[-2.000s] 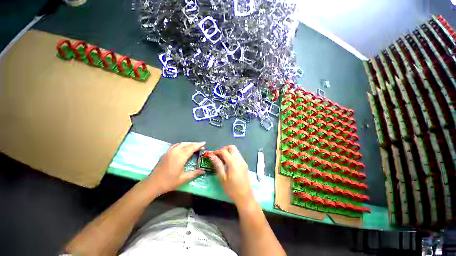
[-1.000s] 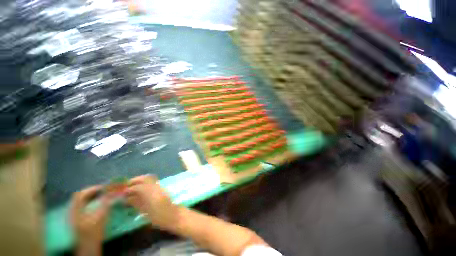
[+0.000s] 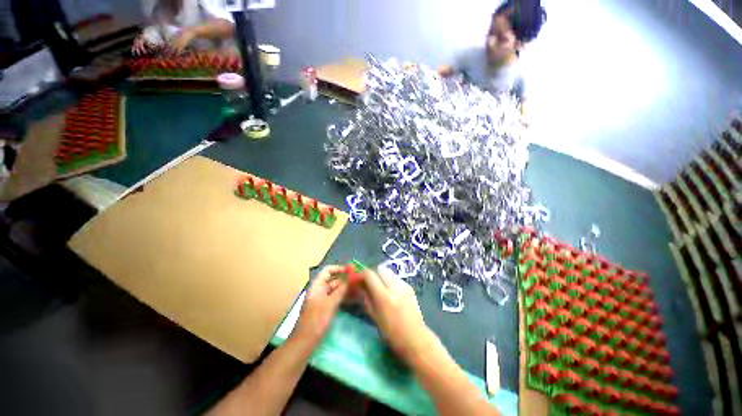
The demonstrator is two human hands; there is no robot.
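Observation:
My left hand [image 3: 324, 294] and my right hand [image 3: 389, 299] meet above the front edge of the bench. Between their fingers they hold a red-and-green part [image 3: 355, 275], its green tip pointing up; the fingers hide most of it. The heap of metal frames [image 3: 447, 154] lies beyond my hands, with loose frames at its near side. The left cardboard sheet [image 3: 203, 252] carries one short row of red-and-green parts [image 3: 285, 200] at its far edge. The right cardboard sheet [image 3: 533, 403] is covered with dense rows. The fixture cannot be made out.
A slim pale tool [image 3: 492, 367] lies right of my hands. Stacked filled layers [image 3: 708, 211] stand at far right. A tape roll [image 3: 255, 127] and a jar with a pinkish lid [image 3: 232, 91] are by the dark post [image 3: 249, 65]. Two people sit across and at back left.
The view swung right, then back left and upward, bringing people and the post into view. My hands have lifted the red-and-green part from low at the bench edge.

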